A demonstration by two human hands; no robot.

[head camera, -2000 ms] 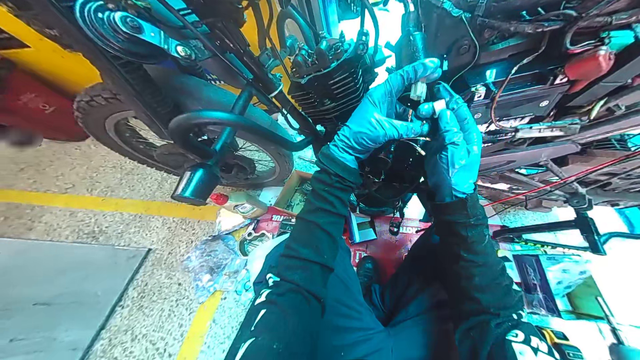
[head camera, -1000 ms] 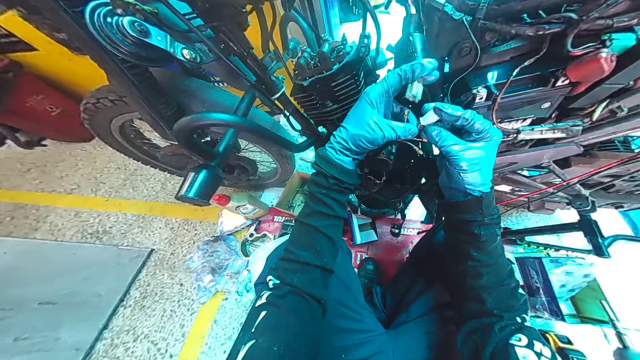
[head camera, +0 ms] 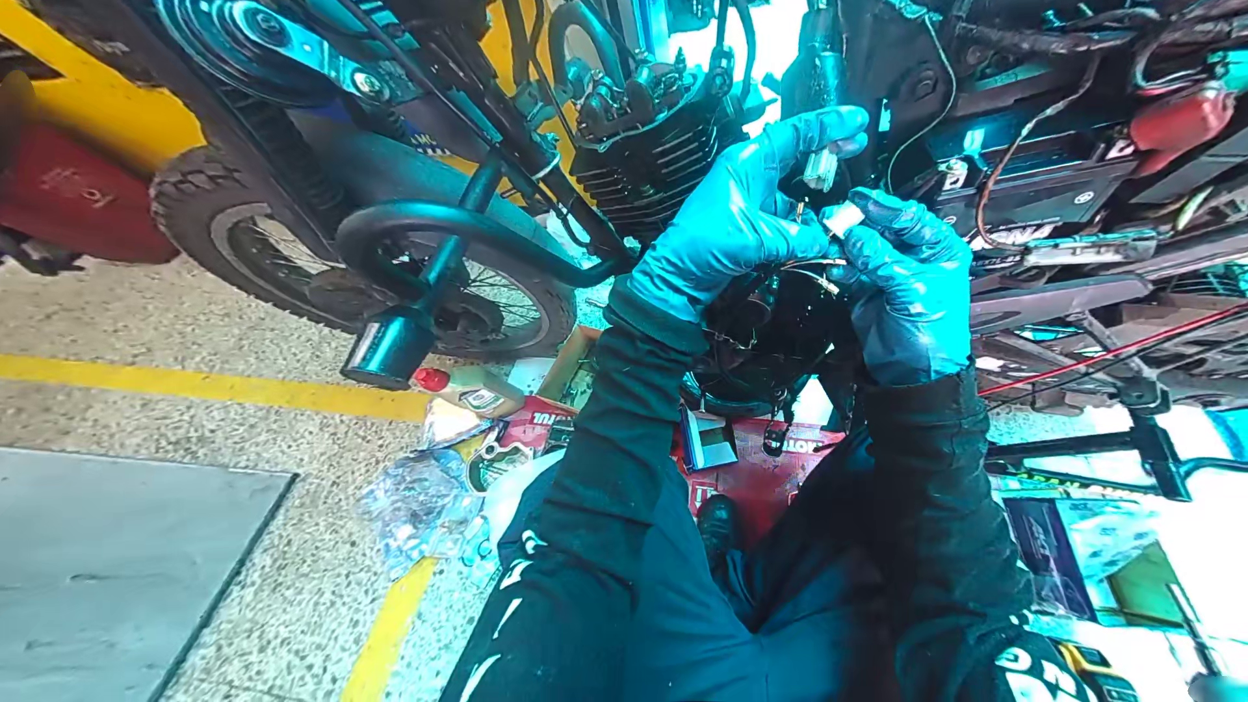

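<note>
Both hands wear blue gloves and are raised close together in front of the motorcycle. My left hand (head camera: 746, 210) has a pale, clear plastic connector (head camera: 820, 170) at its fingertips, while its thumb reaches toward the other hand. Between the thumb and fingers of my right hand (head camera: 907, 268) is a small white connector (head camera: 841, 218). Thin wires (head camera: 814, 265) hang just below the two hands; where they end is hidden by the gloves. Behind my left hand stands the finned engine cylinder (head camera: 648, 161). A black battery (head camera: 1053, 180) lies in the frame to the right of my right hand.
A wheel with a knobby tire (head camera: 210, 229) and a black tubular guard (head camera: 458, 219) are at the left. On the floor lie a bottle with a red cap (head camera: 478, 390), plastic bags (head camera: 419, 502), a metal gasket (head camera: 497, 463) and a small box (head camera: 709, 444) on a red mat (head camera: 760, 473).
My right hand's fingers, more upright two seconds ago, are now bent around the white connector. My left hand has stayed in nearly the same place.
</note>
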